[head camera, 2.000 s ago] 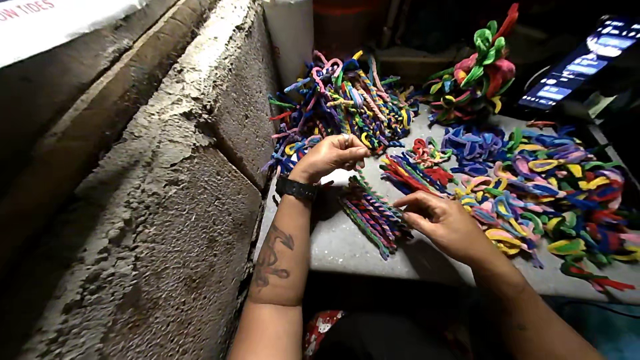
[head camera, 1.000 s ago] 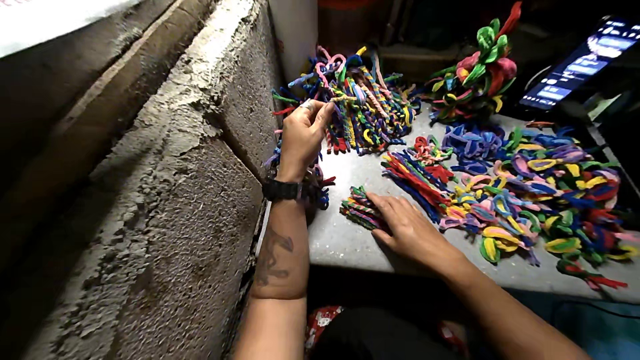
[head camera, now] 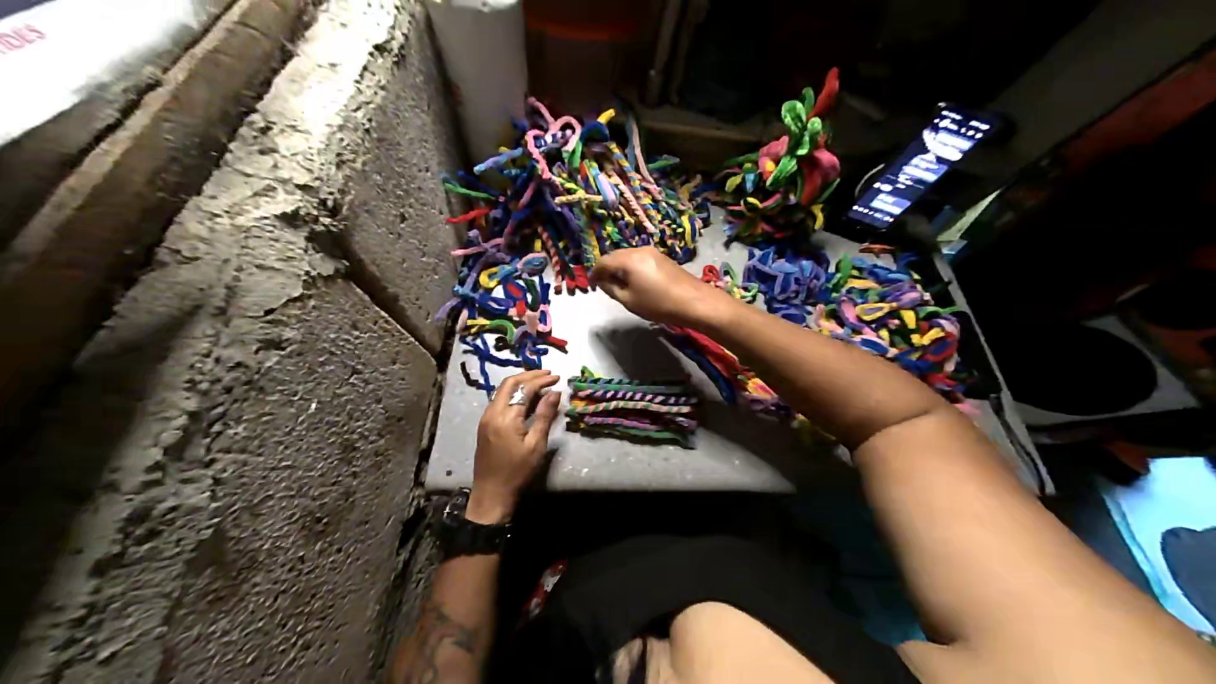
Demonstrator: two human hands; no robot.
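Note:
A small stack of twisted pipe-cleaner stems point(head camera: 632, 410) lies crosswise near the front edge of the grey tabletop point(head camera: 665, 467). Just left of it rests my left hand point(head camera: 518, 427), fingers apart and a ring on one of them, with nothing held. My right hand point(head camera: 646, 283) is over the middle of the table with its fingers curled, beside the red lower ends of the big pile of braided pipe cleaners point(head camera: 608, 195). Whether it pinches a stem cannot be seen. Loose looped pieces point(head camera: 508, 309) lie behind my left hand.
A rough block wall point(head camera: 275, 380) borders the table on the left. At the back right stand a bundle of pipe-cleaner petals point(head camera: 793, 171) and a lit phone point(head camera: 920, 169). Heaps of looped pipe cleaners point(head camera: 883, 309) cover the right side, partly behind my right forearm.
My left hand has come from the big pile down to the left of the small stack. My right hand has left the stack and reached across to the big pile. The stack now lies more crosswise.

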